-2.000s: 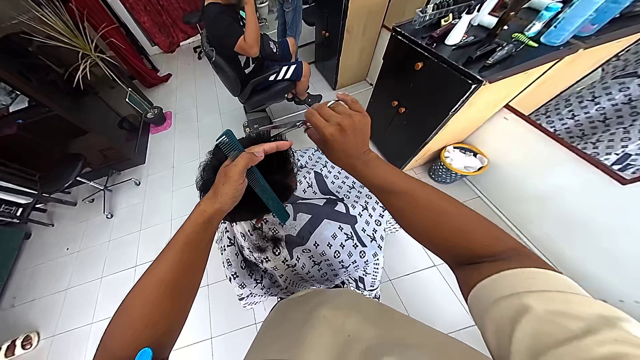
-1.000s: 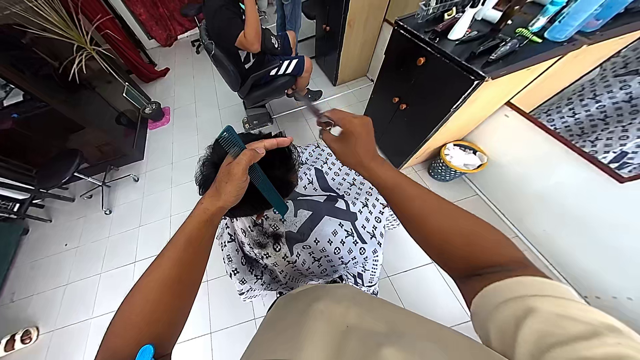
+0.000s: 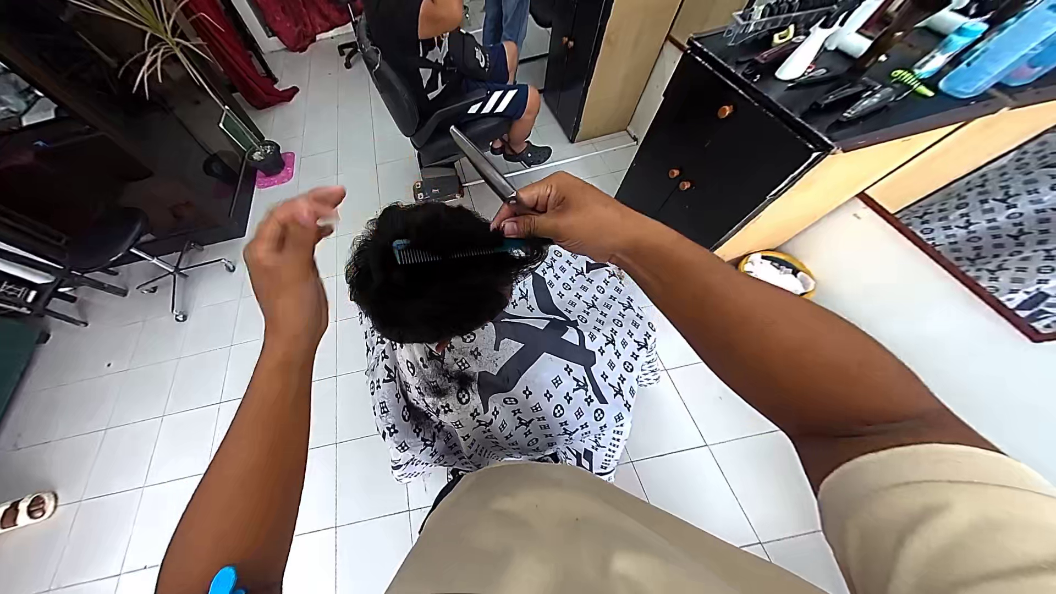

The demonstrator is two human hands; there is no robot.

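My right hand (image 3: 557,216) holds both the haircutting scissors (image 3: 483,163), blades pointing up and left, and one end of a teal comb (image 3: 437,252). The comb's teeth lie in the dark hair of a seated person's head (image 3: 429,280). My left hand (image 3: 295,223) is raised to the left of the head, touching nothing, slightly blurred, with its fingers bent. A white patterned barber cape (image 3: 536,371) covers the seated person, with cut hair lying on it.
Another person sits in a black chair (image 3: 394,82) ahead. To the right stands a black cabinet (image 3: 718,148) with clippers and bottles on top; a waste basket (image 3: 780,272) is beside it. A potted plant (image 3: 266,157) and a wheeled stool (image 3: 115,239) are at left.
The comb has passed from my left hand to my right, which has come down to the head with the scissors. My left hand has moved off the head to the left.
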